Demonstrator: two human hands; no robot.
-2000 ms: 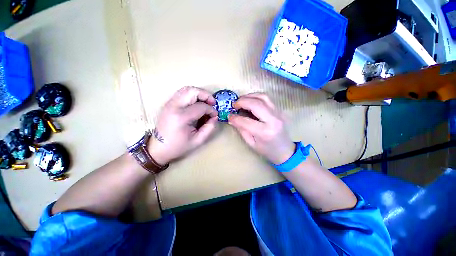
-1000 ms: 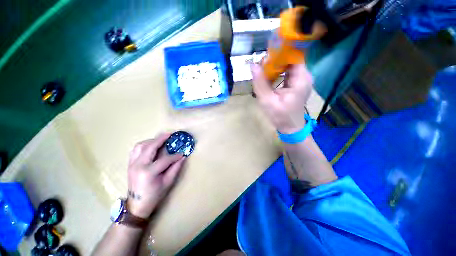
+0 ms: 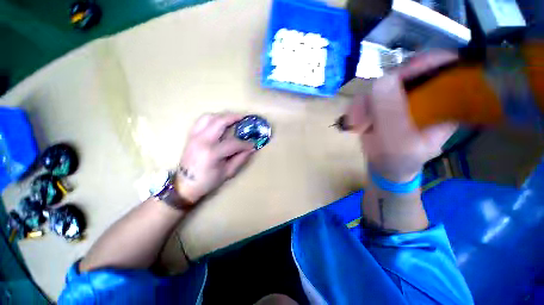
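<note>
A round unit (image 3: 253, 131), black with silver and green details, is at the middle of the cardboard mat (image 3: 286, 161). My left hand (image 3: 213, 156) holds it by its left and lower edge. My right hand (image 3: 398, 119) is blurred and grips the orange electric screwdriver (image 3: 471, 92) at right. The screwdriver's thin dark tip points left toward the round unit, with a gap between them. The fingers around the grip are partly hidden by blur.
A blue bin (image 3: 343, 44) with white pieces stands beyond the unit. A pale box with metal parts (image 3: 411, 27) is right of it. Several round units (image 3: 59, 159) lie grouped at left beside another blue bin (image 3: 15, 143). One more unit (image 3: 85, 14) is at the far left.
My right hand left the unit and took hold of the screwdriver. Since one second ago its tip has turned to point left, and the view has swung back left. My left hand kept the unit.
</note>
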